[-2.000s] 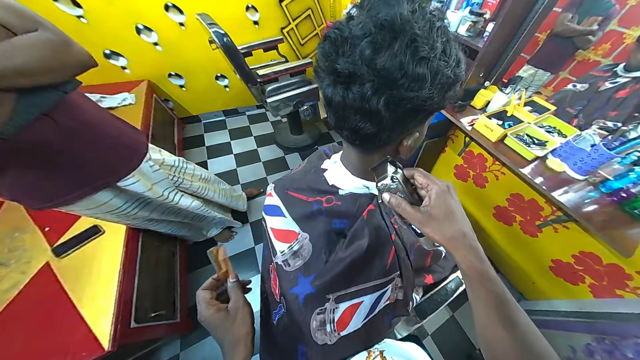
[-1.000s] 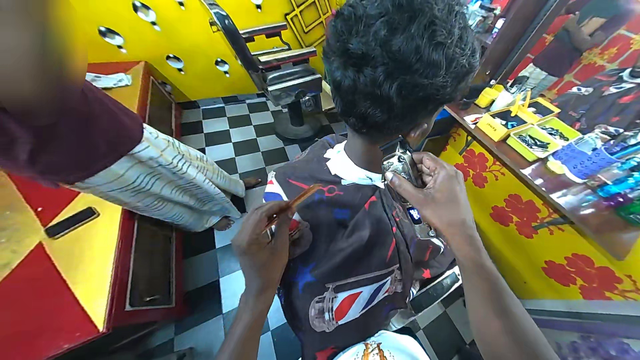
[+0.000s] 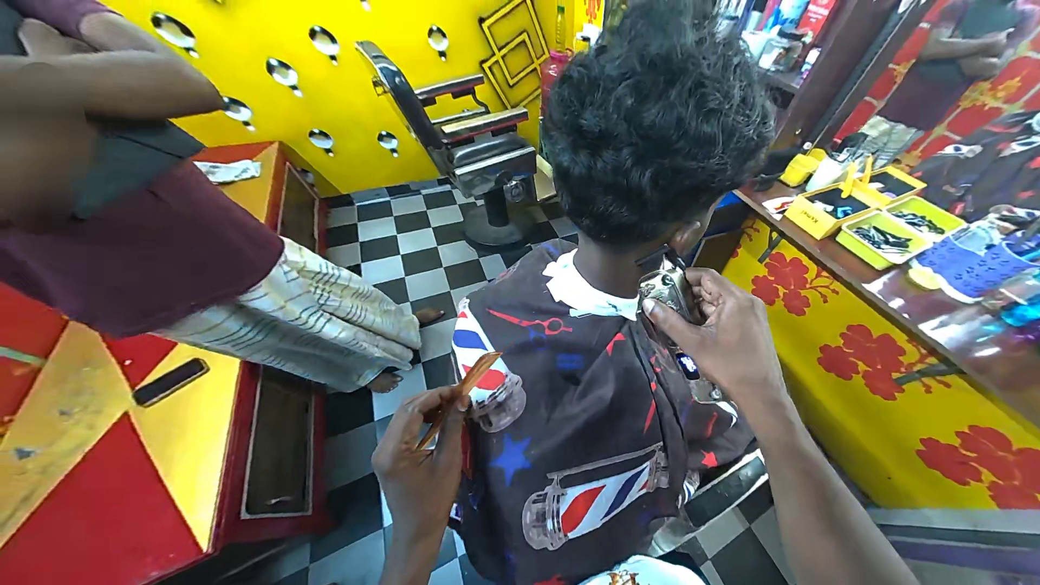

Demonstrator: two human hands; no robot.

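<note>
A metal hair clipper [image 3: 665, 291] is gripped in my right hand [image 3: 719, 333], its blade end against the hair at the right of the nape of a seated person [image 3: 650, 130]. My left hand [image 3: 424, 451] holds a brown comb [image 3: 475, 378] by one end, tilted, beside the person's left shoulder. A dark barber's cape [image 3: 585, 414] with printed poles, stars and scissors covers the back. White paper [image 3: 581, 288] is tucked round the neck above it. The clipper's lower end is partly hidden by my fingers.
On the right, a counter [image 3: 873, 276] carries yellow trays [image 3: 894, 236] and a blue basket [image 3: 971, 264] under a mirror. A standing person [image 3: 162, 236] is at left by a cabinet with a phone [image 3: 171, 382]. An empty-seated barber chair [image 3: 479, 154] stands behind.
My left hand with the comb has risen from its lower place two seconds ago, then moved slightly down and away from the cape. The clipper stays near the nape.
</note>
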